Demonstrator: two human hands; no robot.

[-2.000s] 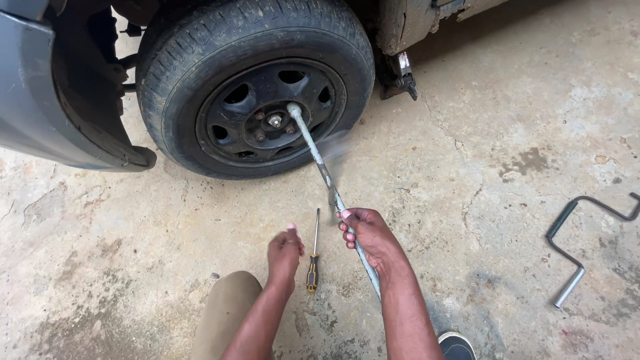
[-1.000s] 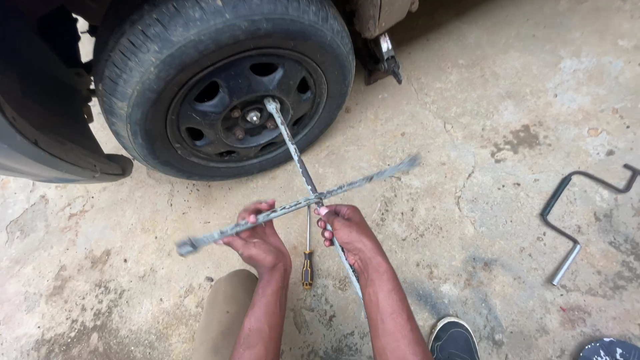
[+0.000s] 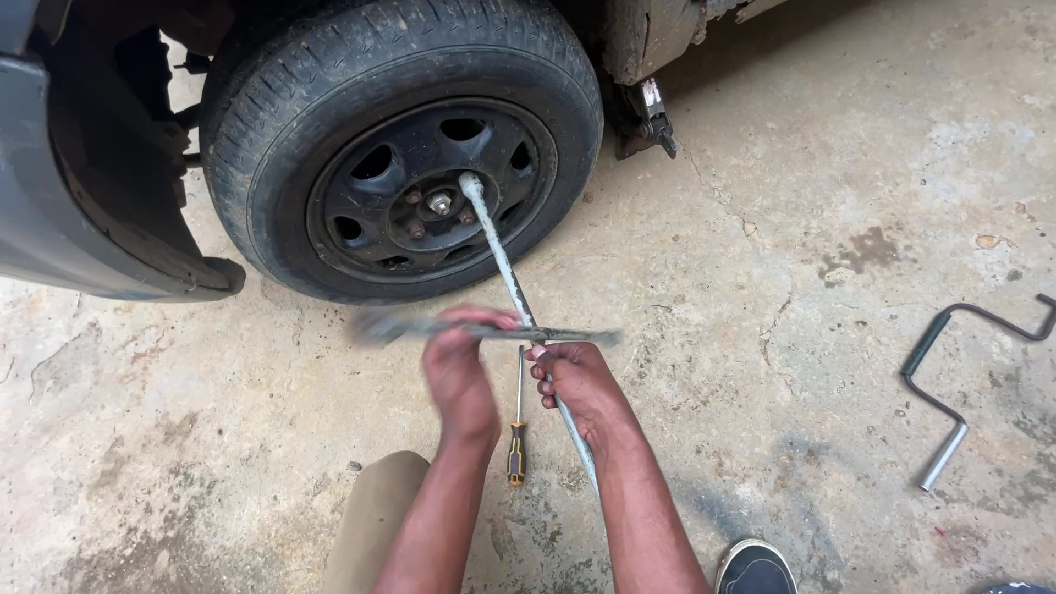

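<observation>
A four-way lug wrench reaches from a lug position on the black steel wheel back toward me; its socket end covers the nut or stud there. My right hand is closed around the shaft just below the crossing. At the left cross arm, which is blurred, my left hand touches the bar with raised fingers; whether it grips is unclear. Rusty studs or nuts surround the hub's centre nut. Under the wrench, a screwdriver with a black and yellow handle lies on the concrete.
A crank handle lies on the concrete at the right. Behind the tire a jack stands under the car's sill. The dark bumper juts in at the left. My knee and shoe are at the bottom.
The cross arms of the wrench have turned between frames. My left hand was off the wrench two seconds ago and at its left arm one second ago. My right hand has stayed on the shaft.
</observation>
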